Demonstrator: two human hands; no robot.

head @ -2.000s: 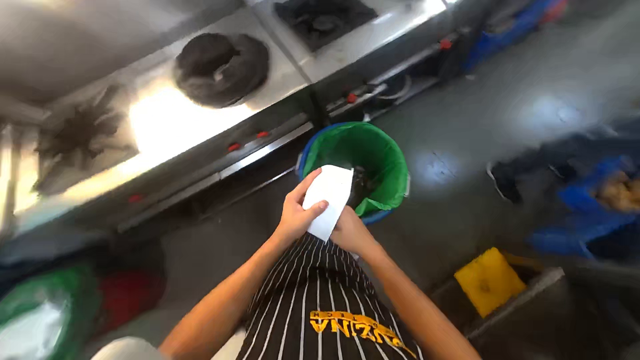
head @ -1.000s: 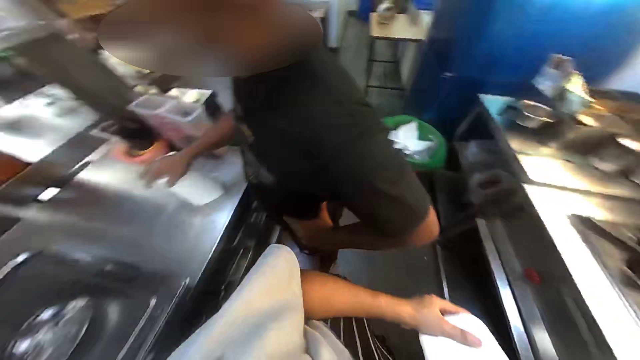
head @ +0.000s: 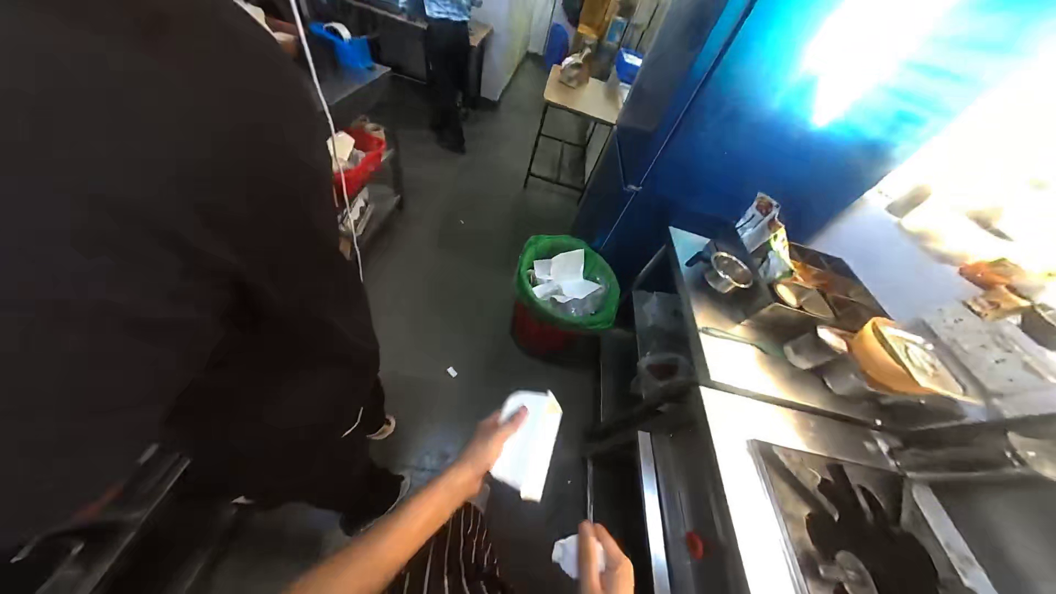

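Note:
My left hand [head: 491, 441], at the lower middle of the head view, grips a folded white paper or carton piece [head: 528, 445] by its left edge. Lower and to the right, my right hand [head: 605, 561] is closed on a crumpled white paper or tissue [head: 568, 554]; part of it is hidden by the fingers. The two hands are apart. Beyond them on the floor stands a red bin with a green liner [head: 535, 318], and white papers [head: 568, 276] lie in it.
A person in dark clothes [head: 206, 272] stands close on the left. At right runs a steel counter [head: 742, 371] with pans and a burner [head: 858, 528]. A tall blue cabinet [head: 701, 140] and a small table [head: 586, 99] stand farther back; another person [head: 448, 74] is beyond.
The view has swung widely from the stove and a green-lined bin, past the person in dark clothes, to the aisle. The white piece remains in my left hand.

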